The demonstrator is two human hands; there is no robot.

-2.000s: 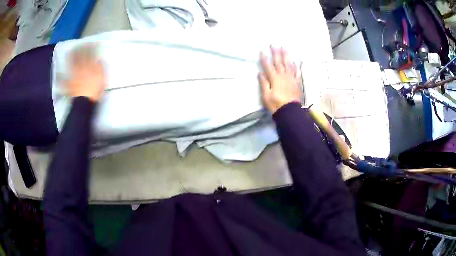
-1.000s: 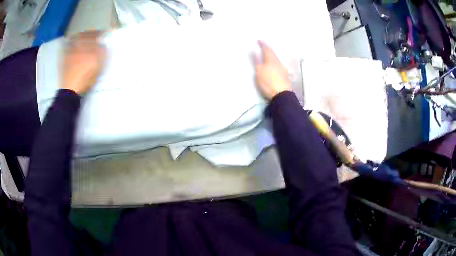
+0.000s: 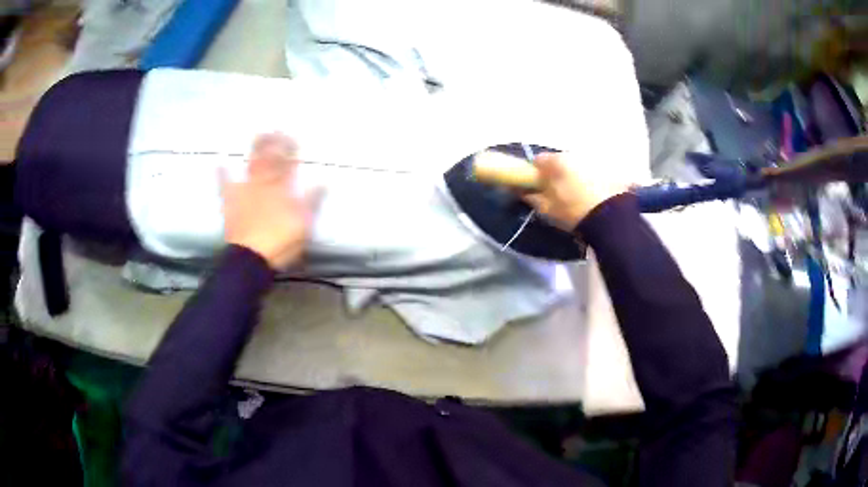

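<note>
The pale grey-blue garment (image 3: 352,214) is drawn over the dark padded form, with a long seam along it and loose folds hanging at its front edge. The form's bare dark end (image 3: 81,157) shows at the left. My left hand (image 3: 271,204) lies blurred on the garment, fingers spread, holding nothing. My right hand (image 3: 562,195) is closed around the tan handle of the black steam iron (image 3: 485,209). The iron is over the right end of the garment, its point to the left. Whether its sole touches the cloth cannot be told.
The off-white padded table (image 3: 457,366) shows in front. A pale rest pad (image 3: 700,271) is at the right. The blue-wrapped hose (image 3: 695,188) runs right from the iron. A blue bar (image 3: 190,33) is at the upper left. A cluttered bench is at the far right.
My right hand has taken hold of the iron, which has moved from the rest pad up and left onto the garment's right end. My left hand has moved right, towards the garment's middle.
</note>
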